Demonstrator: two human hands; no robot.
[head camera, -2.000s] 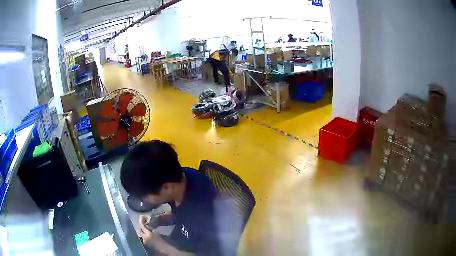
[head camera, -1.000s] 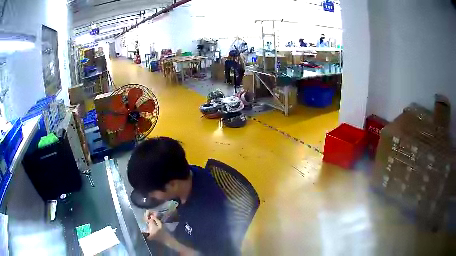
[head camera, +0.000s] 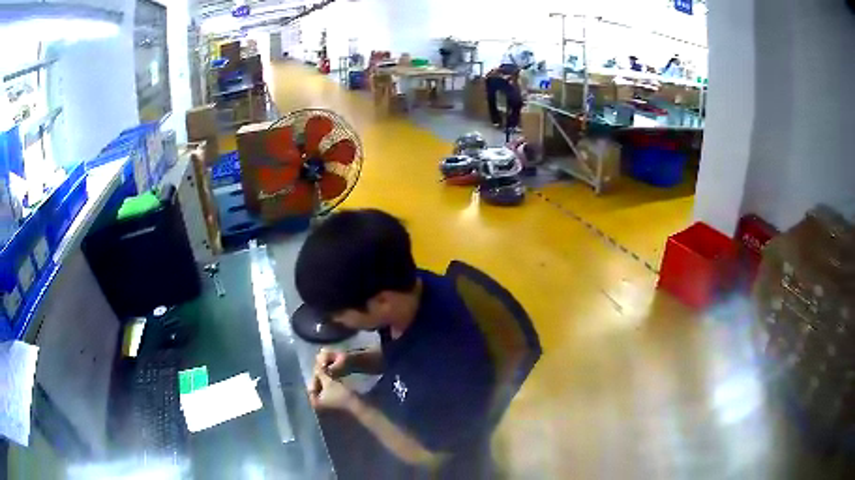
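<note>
Neither of my hands is in view. A seated person (head camera: 441, 366) in a dark blue shirt is in front of me at the green desk (head camera: 230, 323). The person's two hands are close together near the chest; what they hold is too small to tell. A white paper sheet (head camera: 221, 403) lies on the desk with a small green card (head camera: 193, 379) at its upper left corner. A long pale strip (head camera: 269, 347) lies along the desk. A black keyboard (head camera: 157, 403) is left of the paper.
A black case (head camera: 145, 253) with a green item on top stands at the desk's back. An orange-bladed fan (head camera: 312, 164) is beyond it. A mesh-back chair (head camera: 502, 328) is behind the person. Red crates (head camera: 698, 265) and stacked cartons (head camera: 808, 309) stand at right. Another person (head camera: 504, 97) is far off.
The view has swung left, so the desk and seated person show further right, with more of the keyboard and blue racks. The seated person's hands stay together near the chest.
</note>
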